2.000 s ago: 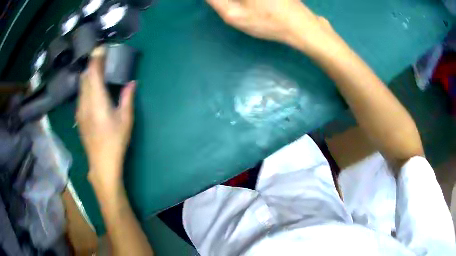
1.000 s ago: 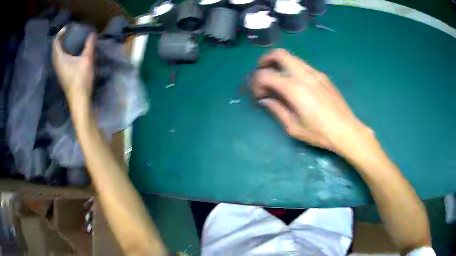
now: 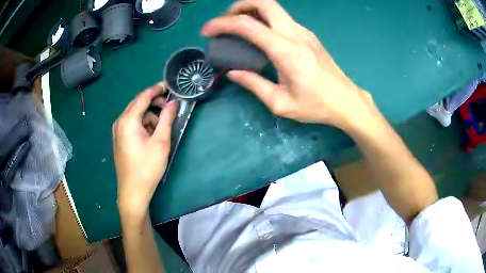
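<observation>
My left hand holds a dark grey dryer body by the base of its barrel. The barrel's open end faces up and shows a radial grille inside. Its handle points down towards the bench's near edge. My right hand holds a dark grey fan-motor unit between thumb and fingers, just right of the barrel's mouth. Red and dark lead wires run from the unit to the barrel. The unit is outside the barrel; whether they touch is unclear.
Several fan-motor units stand at the back left; one lies nearer with its wire trailing. A carton with a translucent liner bag is at the left. The green bench has a curved far side. A person's shoe shows at far right.
My left hand has come from the left carton to the bench with the dryer body. My right hand is raised beside it with the fan-motor unit now visible. The view has turned.
</observation>
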